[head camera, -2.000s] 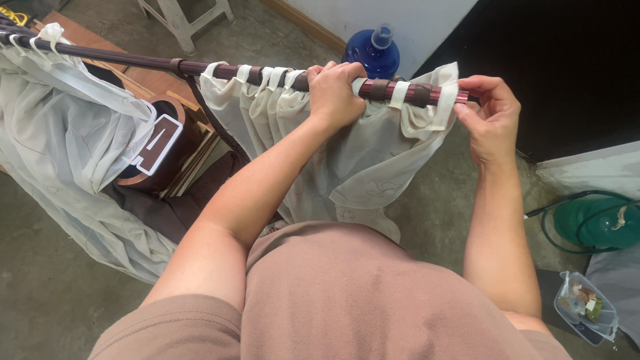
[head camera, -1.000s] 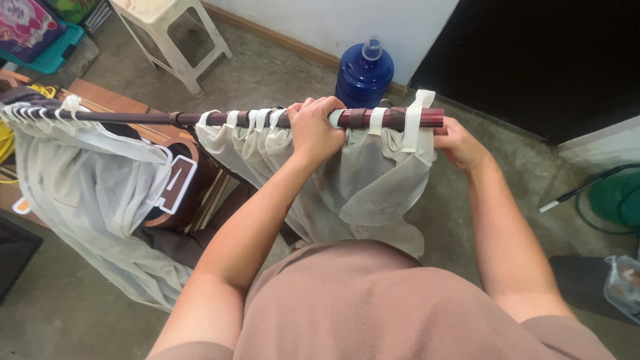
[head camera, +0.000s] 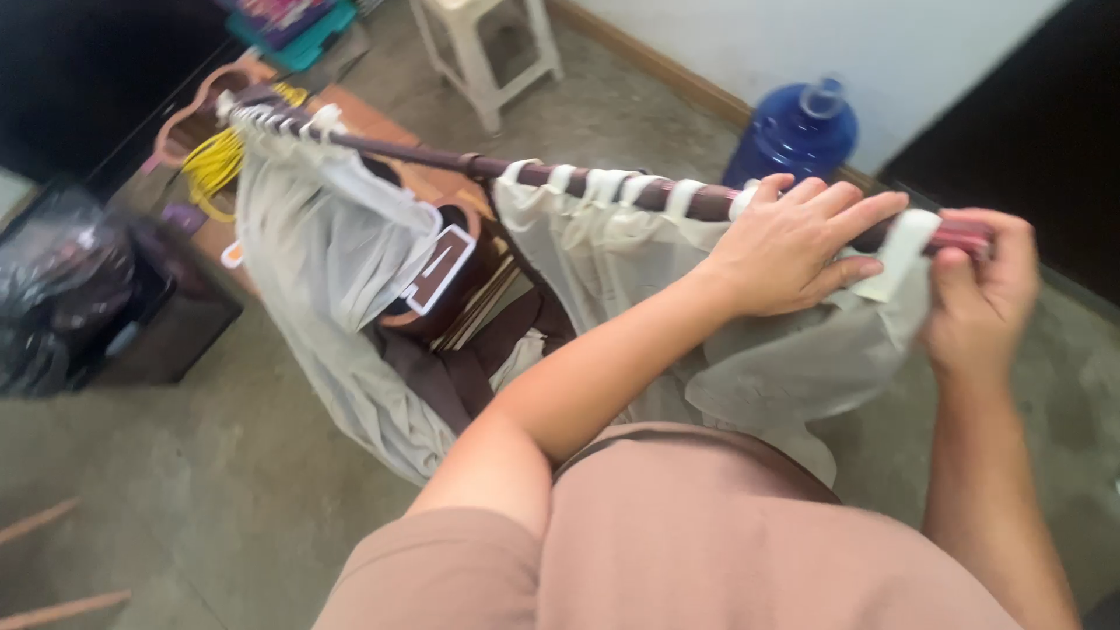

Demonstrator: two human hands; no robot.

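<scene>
A dark brown curtain rod (head camera: 420,156) runs across the view from the far left to my hands. Sheer off-white curtain panels (head camera: 595,241) hang from it by fabric tab loops, bunched at the left end and gathered along the right part. My left hand (head camera: 801,245) lies over the rod near its right end, fingers across the top and thumb below, by the last white tab (head camera: 901,254). Around the reddish rod end (head camera: 958,234) my right hand (head camera: 984,280) is closed, thumb in front. Part of the rod is hidden under my left hand.
A blue water jug (head camera: 787,136) stands beyond the rod near the wall. Past it on the left is a white plastic stool (head camera: 481,66). Yellow cord (head camera: 214,166) and a round brown container with a letter cutout (head camera: 437,271) are under the rod. A black bin (head camera: 166,306) stands left.
My left hand has moved along the rod toward its right end, over a part that showed bare earlier. My right hand now wraps the rod end. The view has turned left.
</scene>
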